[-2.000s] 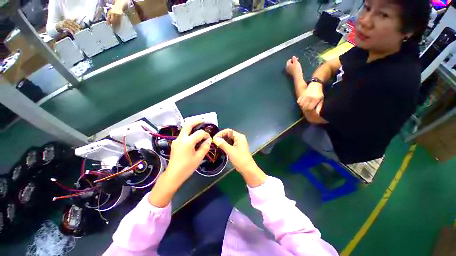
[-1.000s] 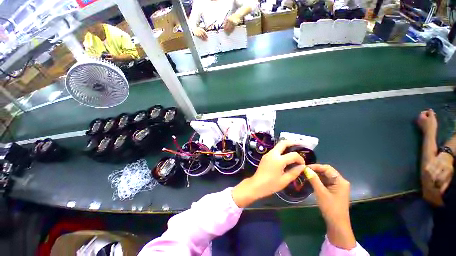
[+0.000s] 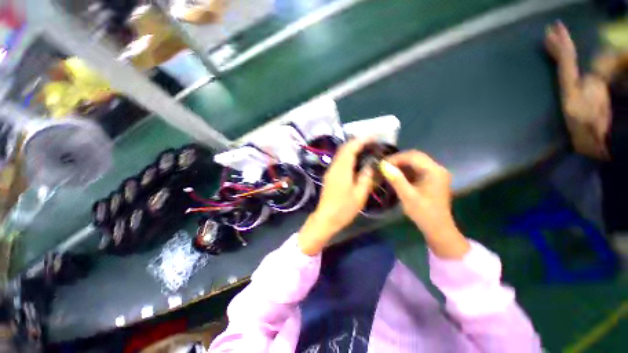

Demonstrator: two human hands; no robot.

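My left hand [image 3: 342,187] and my right hand [image 3: 421,192] meet over the rightmost housing body [image 3: 380,201], fingertips close together. A small yellow-tipped item [image 3: 390,170] shows at my right fingertips; I cannot tell if it is a tool or a finger cover. What my left fingers pinch is hidden and blurred. Several more housings stand to the left, one of them a round dark cup with a white rim [image 3: 289,187], with red and orange lead wires [image 3: 237,196] rising out. White brackets [image 3: 375,127] point to the bench's far side.
Black round modules [image 3: 148,177] stand in two rows at left. One more module [image 3: 208,234] sits beside a tangled heap of white strands [image 3: 177,262]. A grey fan [image 3: 67,157] and metal post [image 3: 148,89] stand beyond. A person's arm [image 3: 584,103] rests at right, above a blue stool [image 3: 561,241].
The view has swung and tilted, is blurred, and shows the bench at a steeper slant. Both hands remain together over the rightmost housing.
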